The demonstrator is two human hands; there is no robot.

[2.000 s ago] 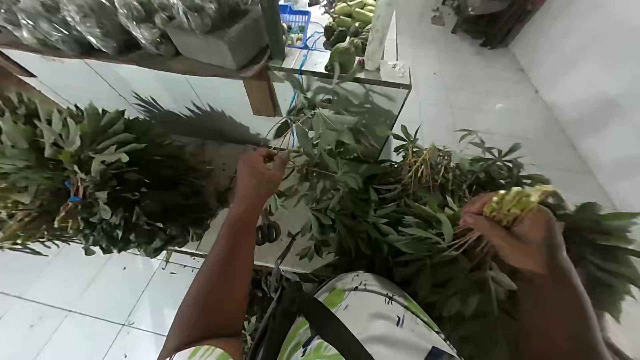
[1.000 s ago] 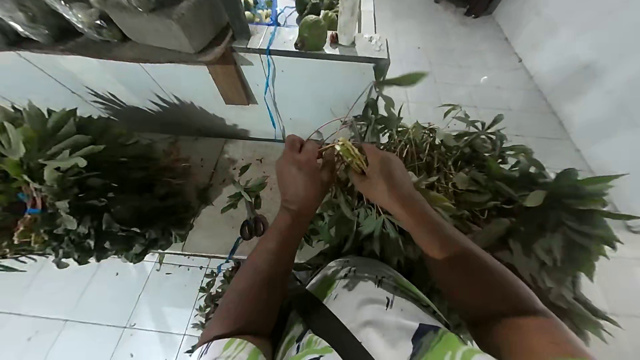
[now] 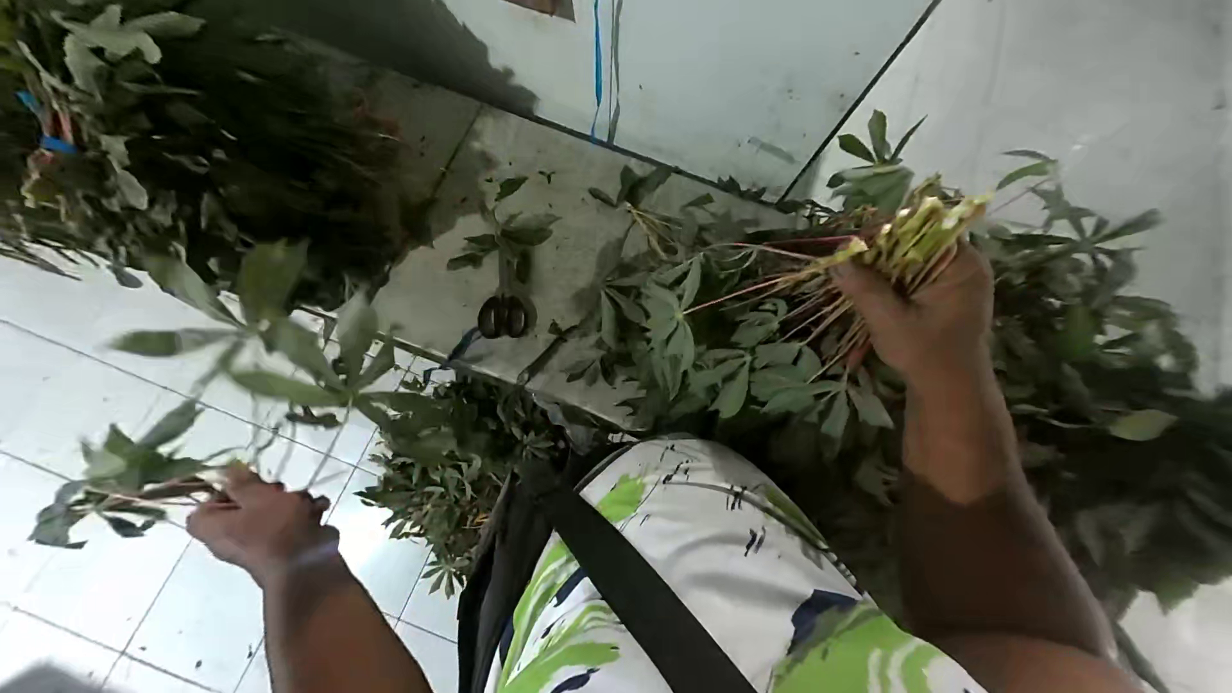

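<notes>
My right hand point(image 3: 929, 308) grips a bunch of leafy stems point(image 3: 914, 236), its pale cut ends pointing up and its palmate leaves hanging down to the left. Out at the lower left, my left hand point(image 3: 265, 525) is closed on a few leafy sprigs point(image 3: 144, 472), which look slightly blurred. Between the two hands, scissors point(image 3: 503, 316) with dark handles lie on the tiled ledge, their blades partly hidden by a small sprig point(image 3: 505, 236). A big pile of leafy stems point(image 3: 1068, 385) spreads beneath and beyond my right hand.
A large bundle of leaves point(image 3: 241, 164) tied with a blue band point(image 3: 56, 144) lies at the upper left. More leaves point(image 3: 462, 462) sit below the ledge point(image 3: 568, 279), beside my lap. Blue string point(image 3: 598, 77) hangs down the tiled wall point(image 3: 712, 87). White floor tiles point(image 3: 125, 385) show at left.
My hands were together at the bunch a second ago and are now far apart. The left has moved out to the left with sprigs; the right keeps the bunch. The view has tipped downward.
</notes>
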